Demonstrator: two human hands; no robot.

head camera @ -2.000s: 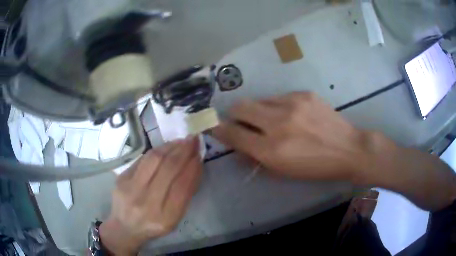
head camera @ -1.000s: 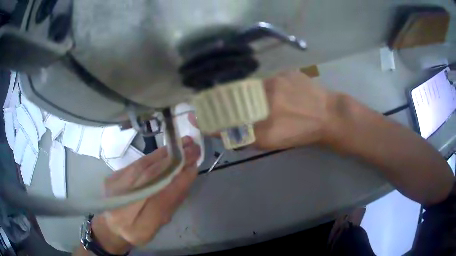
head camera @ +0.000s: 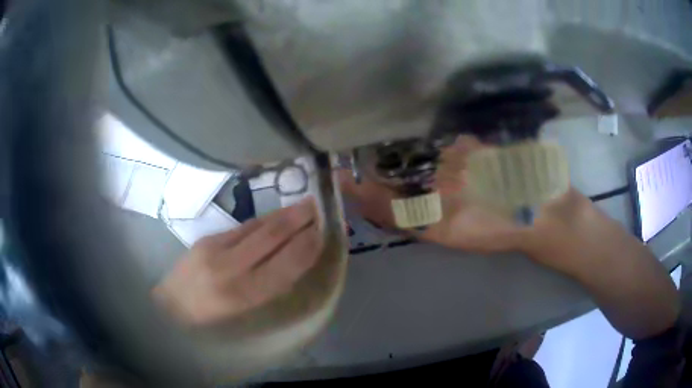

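Observation:
My left hand [head camera: 246,265] is behind the curved pale guard [head camera: 334,258], fingers together and fingertips on a small white fabric piece [head camera: 294,198] near the needle area. The piece is mostly hidden and blurred. My right hand [head camera: 463,216] is on the other side of the needle area, behind the large ribbed cream dial [head camera: 517,174] and the smaller one [head camera: 416,211]. Its fingertips are hidden, so I cannot tell if it holds anything. The needle itself is not visible.
The blurred sewing machine head [head camera: 379,68] fills the top and left. White fabric strips [head camera: 190,189] lie fanned at left. A lit phone [head camera: 665,186] is at right. White sheets [head camera: 580,348] are beside the lap.
The view has moved closer to the machine head, which now covers more, including much of the strip pile. Both hands remain by the needle area, and the white piece shows less.

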